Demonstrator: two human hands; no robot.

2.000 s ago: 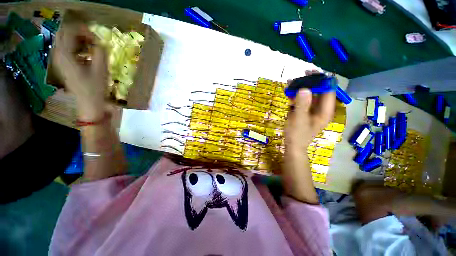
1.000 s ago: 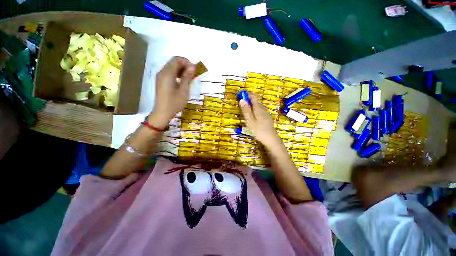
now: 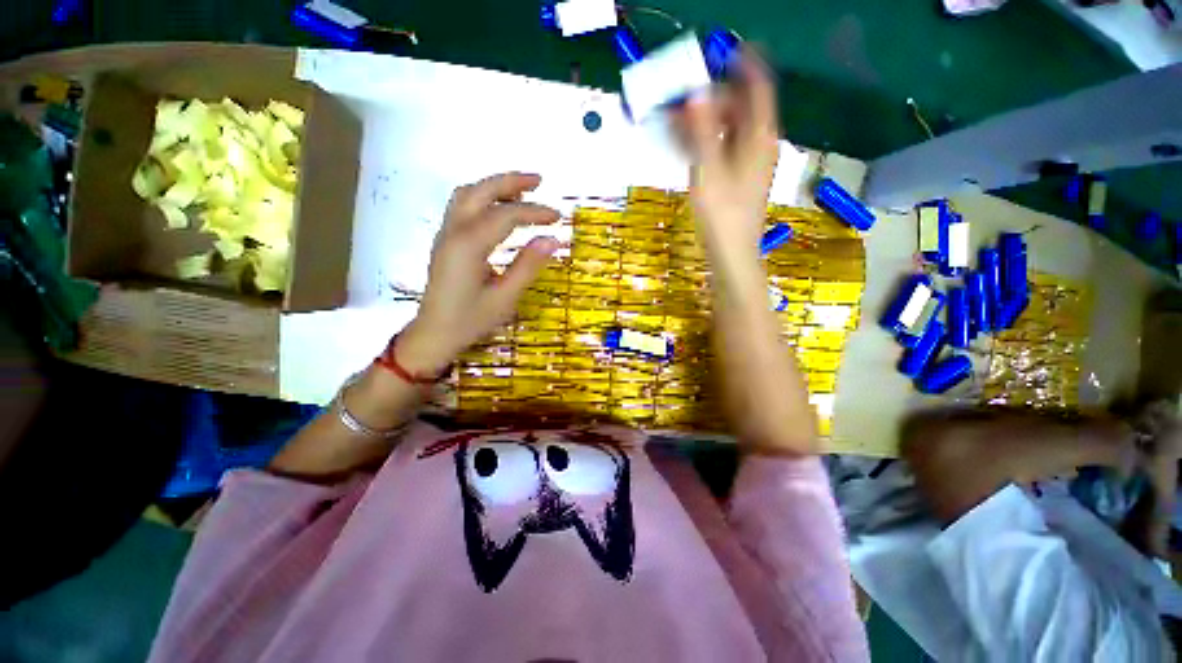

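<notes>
Gold-taped parts [image 3: 609,279] lie in overlapping rows on the white sheet [image 3: 441,123]. My left hand [image 3: 490,266] is over the left edge of the gold rows, fingers apart, with nothing seen in it. My right hand [image 3: 735,143] is raised above the far edge of the sheet and blurred. It holds a blue battery pack [image 3: 666,78] with a large white face turned up. Another blue pack with a white patch [image 3: 640,342] lies on the gold parts. One more blue pack [image 3: 774,238] is partly hidden by my right forearm.
An open carton [image 3: 331,194] of pale yellow slips [image 3: 231,175] stands at the left. Blue packs lie on the green bench [image 3: 480,33] beyond the sheet. A grey bar [image 3: 1024,136] crosses at the right. A pile of blue packs [image 3: 959,311] lies near another person's arm [image 3: 998,453].
My left hand no longer shows the small amber piece and has opened. My right hand has moved from the gold rows to the far edge, holding a pack with its white face up.
</notes>
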